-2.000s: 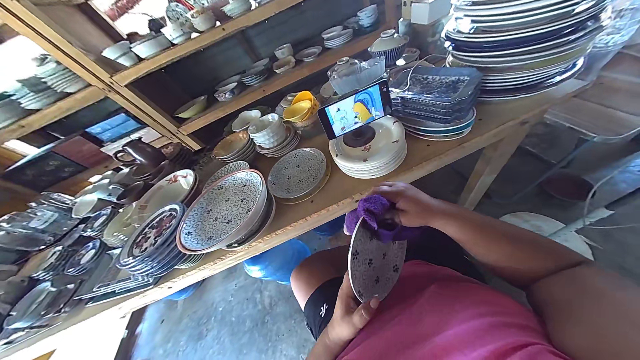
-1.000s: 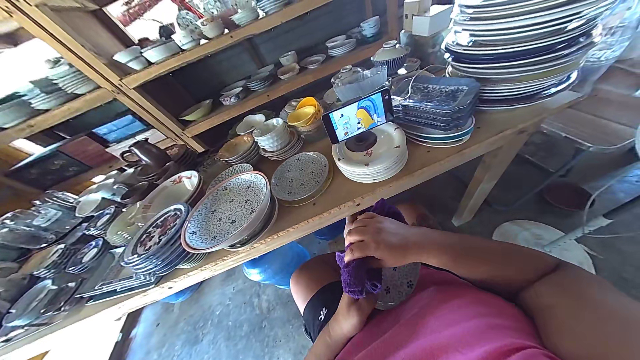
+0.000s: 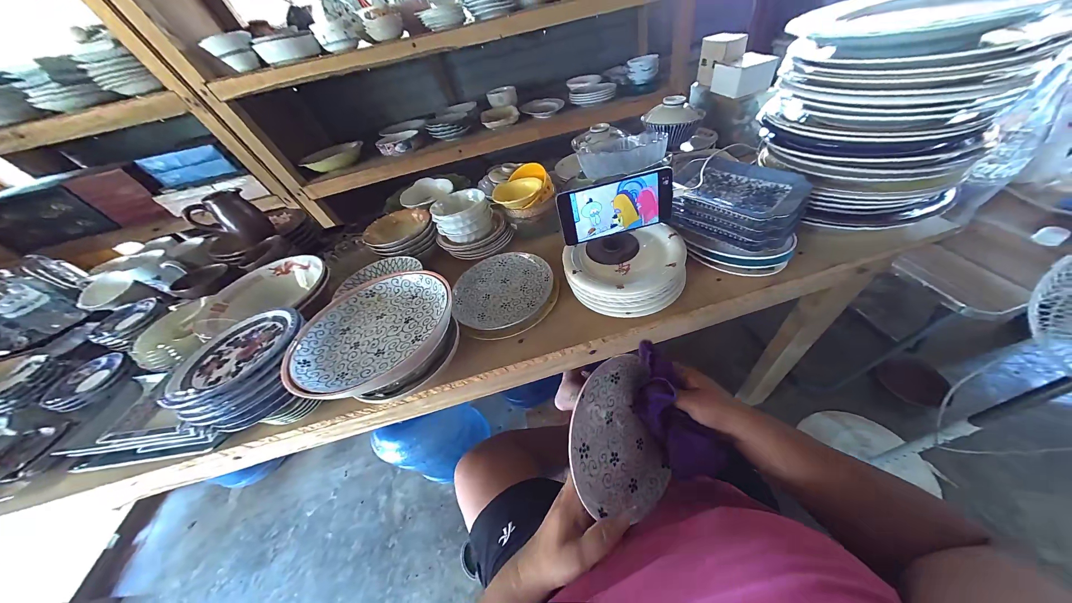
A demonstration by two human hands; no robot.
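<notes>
My left hand (image 3: 578, 532) grips the lower edge of a patterned ceramic plate (image 3: 615, 444), held tilted over my lap with its scroll-and-flower face showing. At the plate's right side, my right hand (image 3: 703, 402) holds a bunched purple cloth (image 3: 670, 406) against it; the fingers are partly hidden by the cloth. Just beyond, on the wooden table, lie a similar flat plate (image 3: 502, 289) and a stack of white plates (image 3: 628, 280). A smartphone (image 3: 615, 205) showing a cartoon leans above that white stack.
The wooden table's front edge (image 3: 494, 373) runs just beyond my knees. A large patterned bowl (image 3: 373, 335) and stacked blue-rimmed plates (image 3: 234, 360) sit left. A tall plate stack (image 3: 879, 126) rises right, beside blue square dishes (image 3: 741, 201). Blue round objects (image 3: 431, 440) are under the table.
One second ago my right hand and the purple cloth covered much of the plate; now they are at its right side and its patterned face shows. The plate stays in my left hand.
</notes>
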